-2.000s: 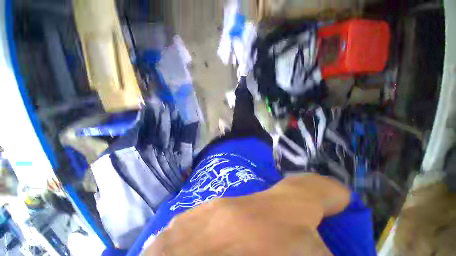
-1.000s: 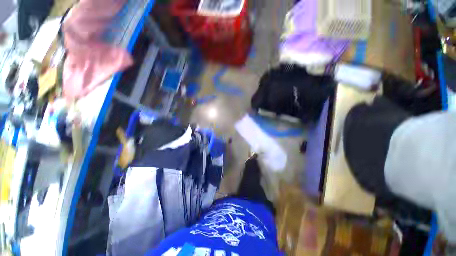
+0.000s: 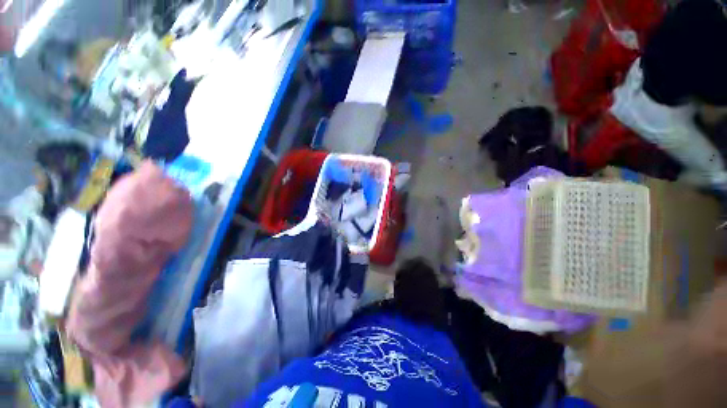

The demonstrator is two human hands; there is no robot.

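A stack of garment panels [image 3: 255, 319], light grey with navy bands, hangs in several layers at the lower left, against the left side of my blue shirt. A blue sleeve and a tiny skin-toned patch show at the bottom edge beside the stack; my left hand is otherwise hidden or cut off, and its grip cannot be seen. A blurred brown patch at the right edge may be part of my right hand or arm, but no fingers can be made out.
A long blue-edged table [image 3: 267, 119] holds pink cloth [image 3: 131, 255] at left. Ahead are a red basket with a white rim [image 3: 388, 215] and a blue crate [image 3: 430, 48]. At right, a cream basket [image 3: 590, 243] lies by purple cloth [image 3: 498, 263]; a person [image 3: 685, 64] is beyond.
The view has moved along the aisle: the pink cloth and cream basket are nearer, and the person's leg at right has left that spot. The panel stack stays at my left side.
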